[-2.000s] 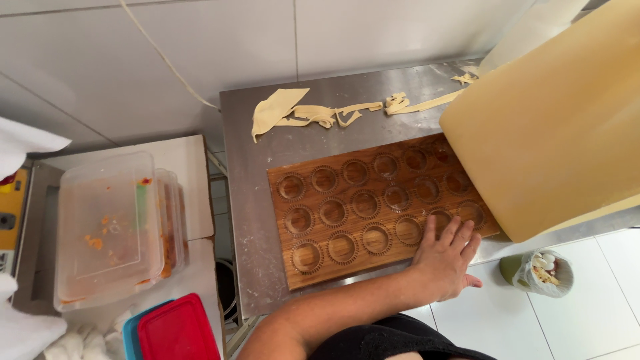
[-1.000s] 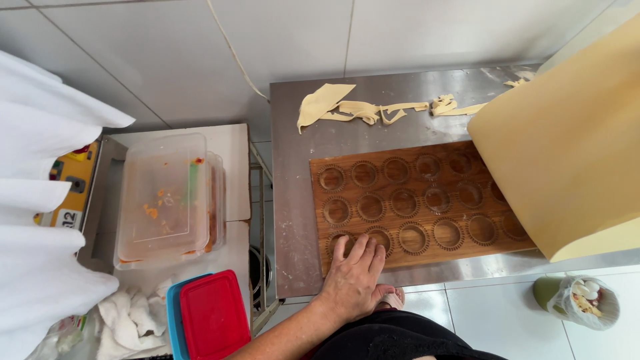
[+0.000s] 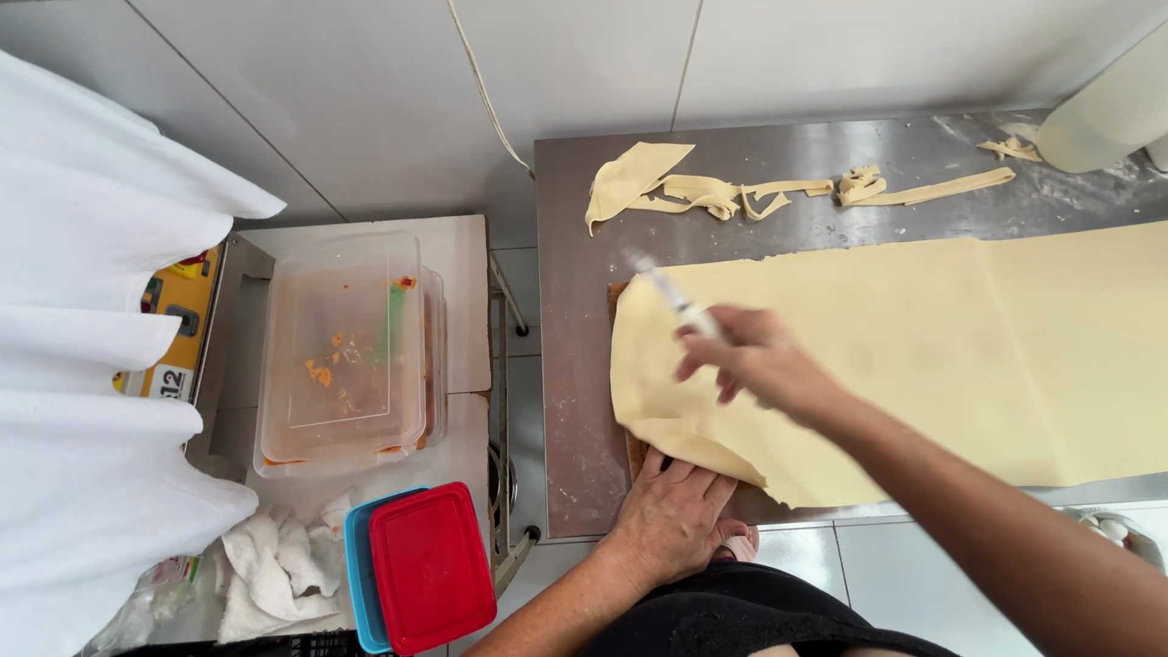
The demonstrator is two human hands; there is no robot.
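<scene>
A wide sheet of rolled dough [image 3: 876, 365] lies over the wooden mould board [image 3: 636, 456], whose left edge shows as a thin strip; its round cavities are hidden. My left hand [image 3: 671, 516] is at the sheet's front left corner, fingertips under the folded dough edge. Whether those fingers pinch anything is hidden. Above the sheet's left part, my right hand [image 3: 748, 356] holds a slim white tool [image 3: 675, 297], blurred by motion, pointing up and left. Dough scraps [image 3: 712, 193] lie behind the sheet on the steel table [image 3: 584, 365].
Left of the table, a side surface bears stained lidded plastic containers [image 3: 342, 356], a red lid [image 3: 433, 566] on a blue container [image 3: 363, 566], and a crumpled white cloth [image 3: 274, 575]. White fabric [image 3: 82, 365] hangs at far left. A translucent container [image 3: 1109, 100] stands at back right.
The dough sheet, raised at the right before, now covers the board. My right hand has come into view with the white tool. My left hand is now at the dough's front left corner.
</scene>
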